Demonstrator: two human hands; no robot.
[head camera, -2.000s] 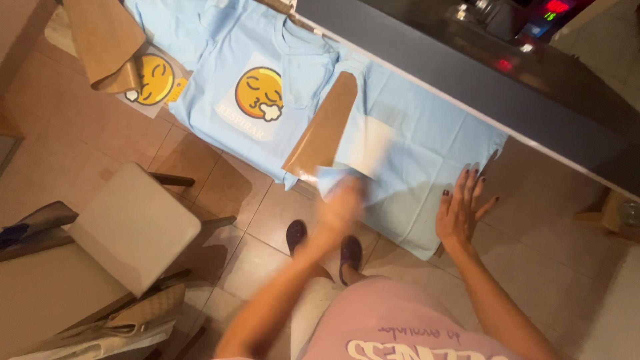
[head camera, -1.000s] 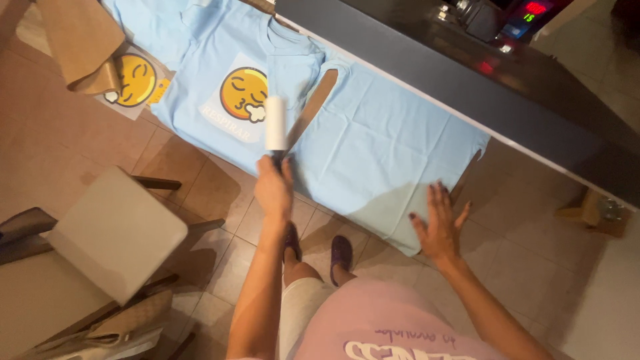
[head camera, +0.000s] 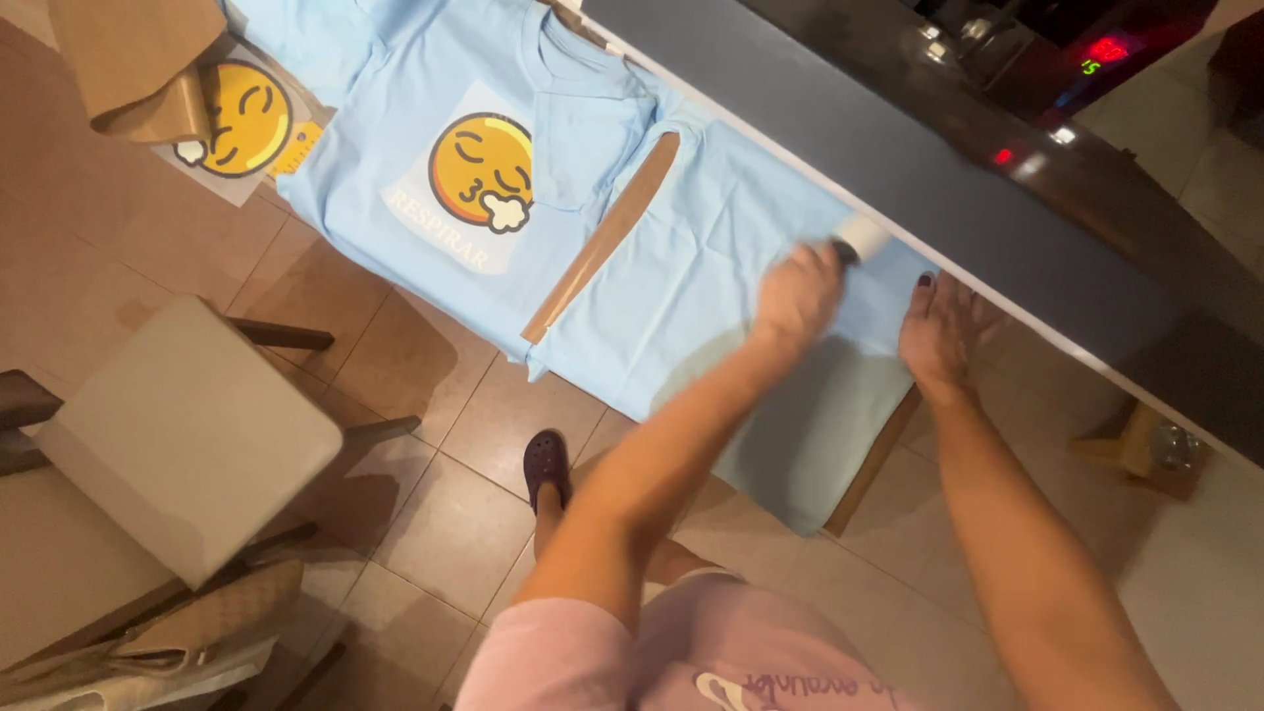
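My left hand (head camera: 800, 294) grips the dark handle of a white lint roller (head camera: 862, 235), blurred, over the right part of a light blue shirt (head camera: 691, 257). At that shirt's right edge, my right hand (head camera: 938, 331) rests beside the long dark bar, its fingers partly shadowed. A strip of brown sheet (head camera: 612, 237) shows between this shirt and another light blue T-shirt (head camera: 365, 197), which bears a yellow puffing-face print (head camera: 481, 170) with white lettering. Farther left, a similar printed sheet (head camera: 242, 118) is partly covered by curled brown paper (head camera: 148, 69).
The long dark bar (head camera: 889, 148) with a pale edge runs diagonally above the shirts. Behind it, a machine display (head camera: 1106, 49) glows red and green. A beige-seated chair (head camera: 193, 434) stands at left, with a woven bag (head camera: 217, 612) below it.
My left hand has moved right and up with the roller, from beside the face print to the right part of the shirt. My right hand has moved up along the shirt's edge.
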